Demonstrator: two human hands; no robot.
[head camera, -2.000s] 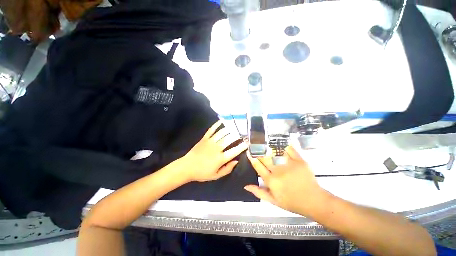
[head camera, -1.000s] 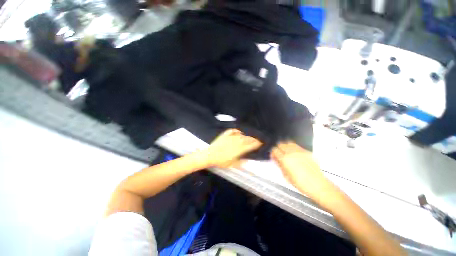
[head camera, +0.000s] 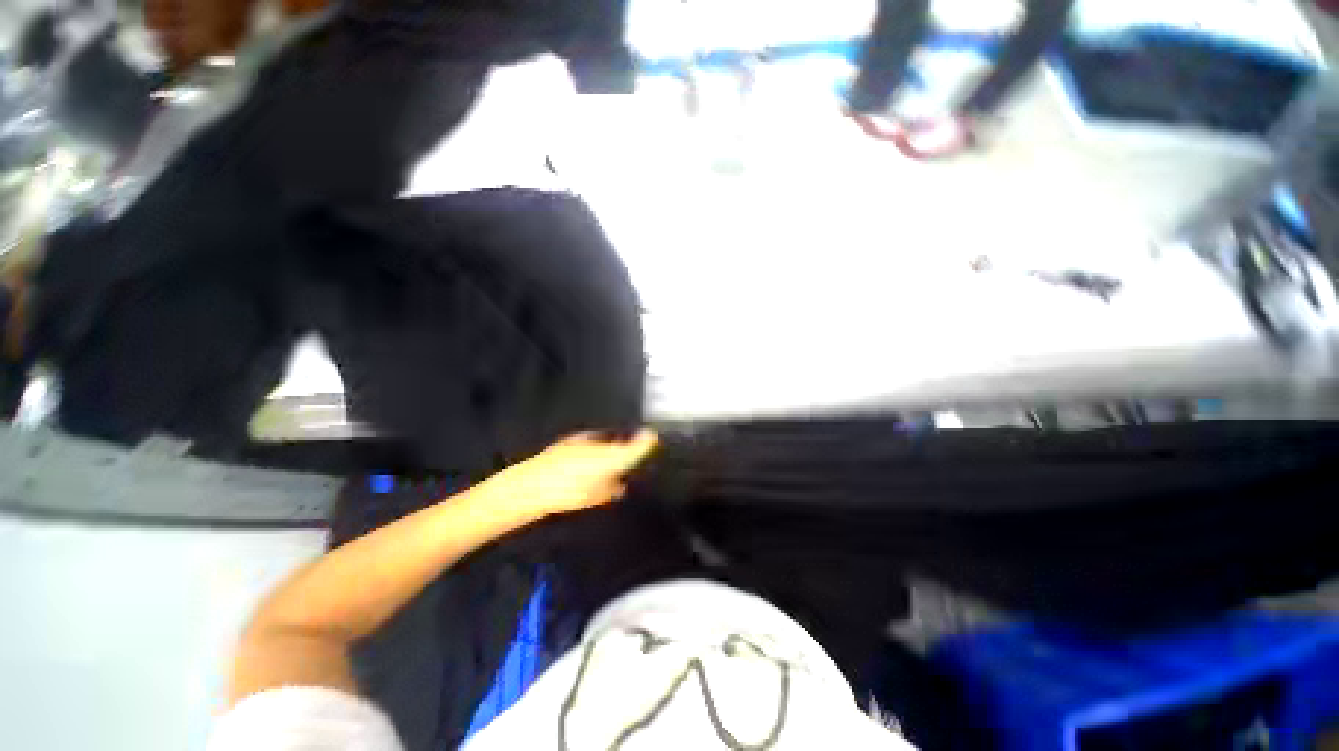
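Observation:
The black garment (head camera: 485, 323) lies in a heap on the left of the white table and hangs over its front edge. My left hand (head camera: 588, 473) is at the table's front edge, closed on the black cloth near its lower right corner. The frame is blurred, so the single fingers do not show clearly. My right hand is not in view. The sewing machine head (head camera: 749, 66) shows only in part at the top, washed out by bright light.
Scissors with red handles (head camera: 934, 138) lie by two black straps (head camera: 1013, 59). Small dark snips (head camera: 1079, 280) lie on the white table (head camera: 881, 323). A blue bin or bag (head camera: 1160, 660) is below at the right. A perforated grey rail (head camera: 162, 477) is at the left.
My right hand has left the picture. My left hand has moved from beside the presser foot to the front edge with the cloth. The view has turned downward, and the care label no longer shows.

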